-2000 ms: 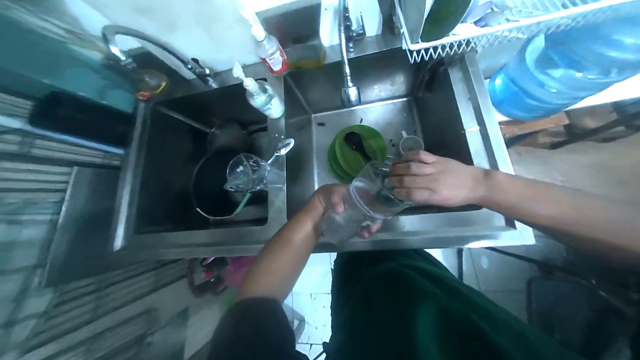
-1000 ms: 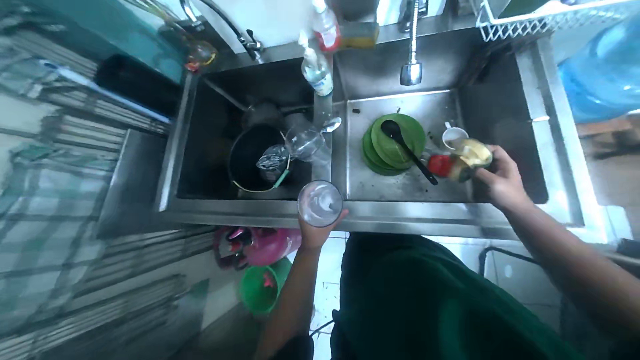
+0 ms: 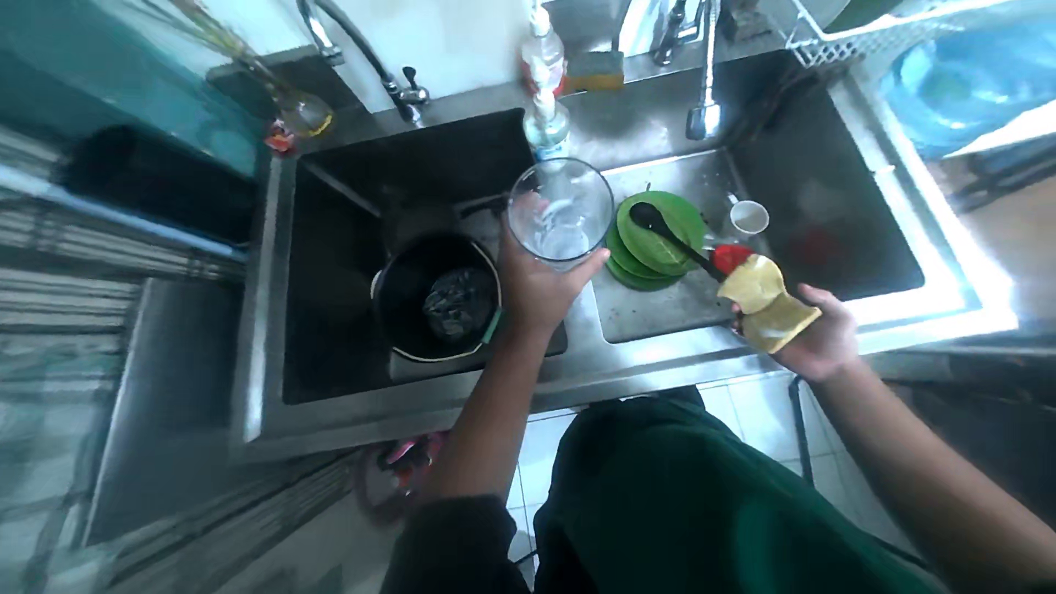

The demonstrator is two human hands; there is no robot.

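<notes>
My left hand [image 3: 540,289] holds a clear drinking glass [image 3: 561,210] upright over the divider between the two sink basins, its open rim towards me. A yellow sponge [image 3: 767,305], bent and worn, is in my right hand [image 3: 817,334] above the front of the right basin. Just beyond the sponge lies a red thing [image 3: 731,258] that I cannot make out. Green plates [image 3: 660,227] are stacked in the right basin, with a black ladle [image 3: 672,239] across them. A white cup [image 3: 748,217] stands to their right.
The left basin holds a black pot [image 3: 392,309] with crumpled plastic inside. Pump bottles [image 3: 547,128] stand behind the divider. One faucet [image 3: 704,120] hangs over the right basin; another faucet [image 3: 404,99] is at the back left. A white dish rack [image 3: 866,41] is at the back right.
Two seconds ago both hands were together at a clear container; now they are apart. The sponge shows in my right hand. The glass has moved from the front edge up over the divider since one second ago.
</notes>
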